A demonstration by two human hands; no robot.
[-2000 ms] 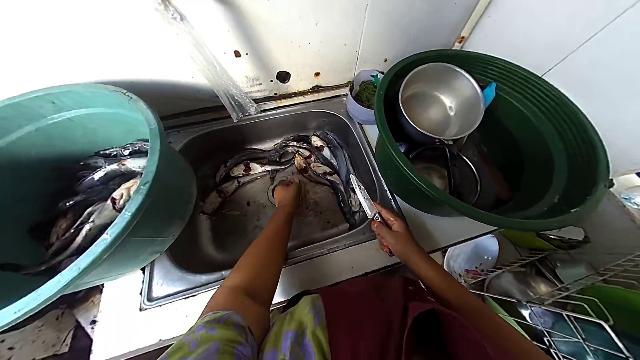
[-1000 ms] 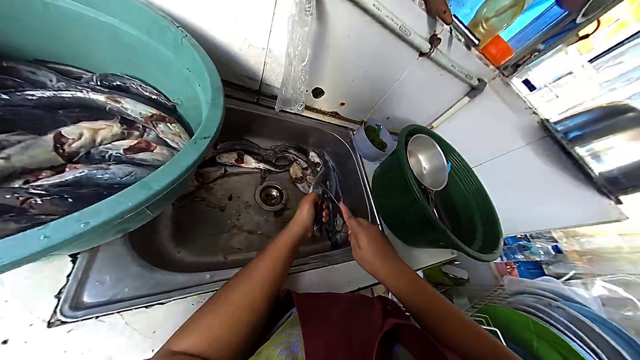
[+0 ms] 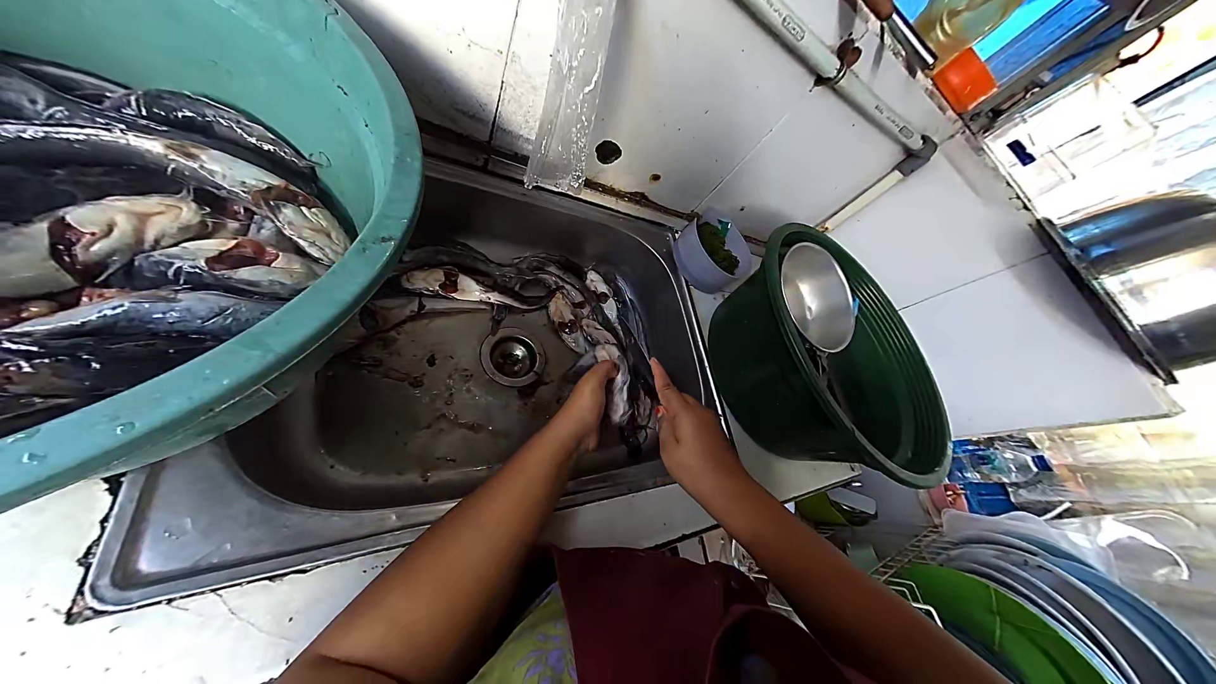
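My left hand [image 3: 587,404] grips a catfish [image 3: 616,380] with a pale belly at the right side of the steel sink [image 3: 418,427]. Just right of it, my right hand [image 3: 686,423] is closed on a knife [image 3: 646,355], whose narrow blade points up and left beside the fish; its handle is mostly hidden in my fingers. Several more fish [image 3: 456,285] lie along the back and right walls of the sink, some with cut, reddish openings. The drain [image 3: 512,357] lies left of my hands.
A teal tub [image 3: 380,190] full of cut fish overhangs the sink's left side. At right stand a green tub [image 3: 760,370] holding a metal pot [image 3: 817,296] and a small lavender container [image 3: 698,258]. Plates [image 3: 1026,570] sit in a rack at lower right. A pipe [image 3: 807,47] runs along the tiled wall.
My left hand has moved from near the drain to the fish at the right. The knife, held up at the sink's right edge two seconds ago, is now down beside the fish. The view has shifted.
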